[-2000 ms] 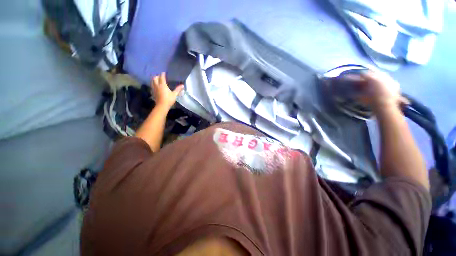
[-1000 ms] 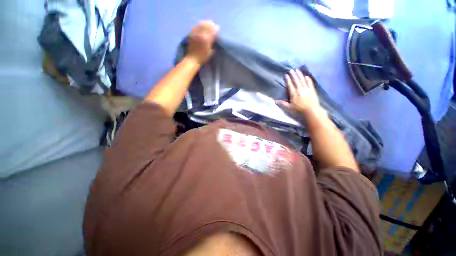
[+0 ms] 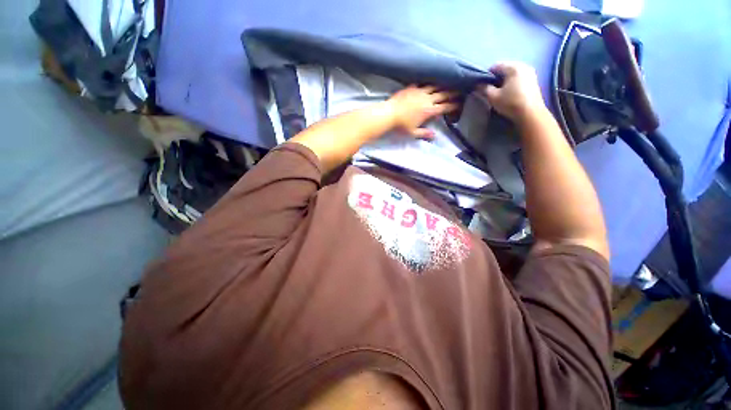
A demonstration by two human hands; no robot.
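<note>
The part-sewn garment point(image 3: 353, 54) lies in front of me on the blue-violet table, its dark grey panel along the far side and white panels with dark strips nearer my body. My right hand point(image 3: 513, 90) pinches the dark grey edge at its right part. My left hand point(image 3: 418, 110) lies on the pale cloth just below the dark panel, fingers apart, fingertips partly hidden at the fold. The steam iron point(image 3: 597, 80) stands at the right with its brown-red handle to the right, touched by neither hand.
The blue-violet pressing table point(image 3: 204, 64) spans the top. A black hose point(image 3: 677, 208) trails from the iron down the right side. A grey-white cloth heap point(image 3: 104, 48) hangs at upper left, dark-and-white cloth point(image 3: 192, 180) below it. A cardboard box point(image 3: 648, 324) sits below right.
The right hand left the iron, pressed flat on the cloth, and now grips the dark edge. The left hand moved from the garment's far left corner to its middle. The dark panel is now folded over.
</note>
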